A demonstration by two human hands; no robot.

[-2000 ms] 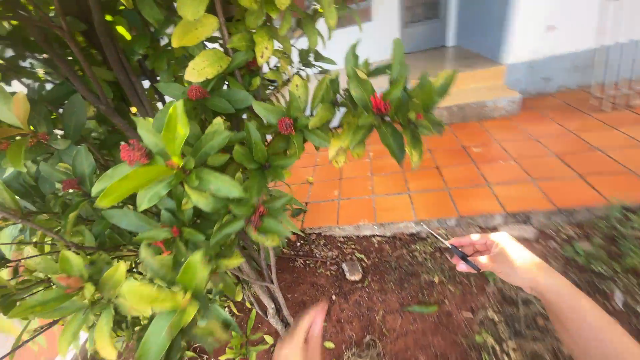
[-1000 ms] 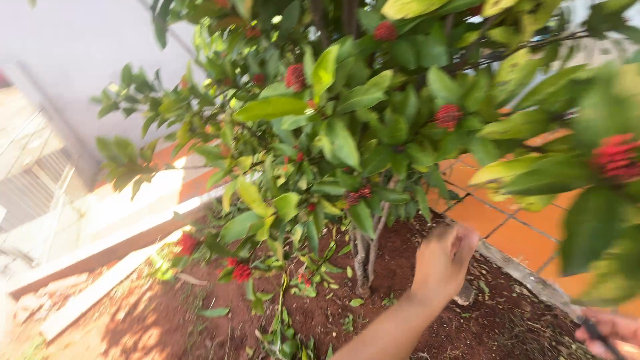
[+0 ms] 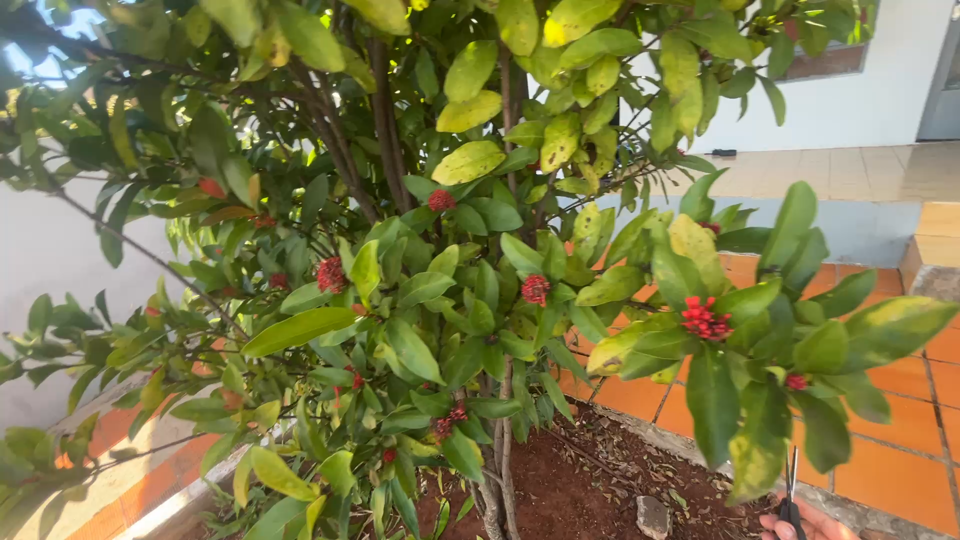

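At the bottom right edge, my right hand (image 3: 808,523) is closed around the black handle of a slim metal tool, probably scissors (image 3: 790,501), its blades pointing up below a leafy branch. My left hand is out of the frame. A leafy shrub (image 3: 420,292) with red flower clusters fills most of the view. One bright red cluster (image 3: 706,319) sits on the branch above my right hand. Other clusters (image 3: 535,289) show near the middle. Some leaves (image 3: 469,163) are yellow with dark spots.
Reddish soil (image 3: 547,480) with a stone (image 3: 654,517) lies around the shrub's thin trunks (image 3: 499,457). A concrete edging (image 3: 675,442) divides it from orange floor tiles (image 3: 892,480). A raised tiled porch (image 3: 840,172) and a white wall (image 3: 892,75) stand behind; another wall (image 3: 45,247) is at left.
My left hand, seen low in front of the shrub a second ago, has left the frame. My right hand still holds the tool. The view has shifted considerably.
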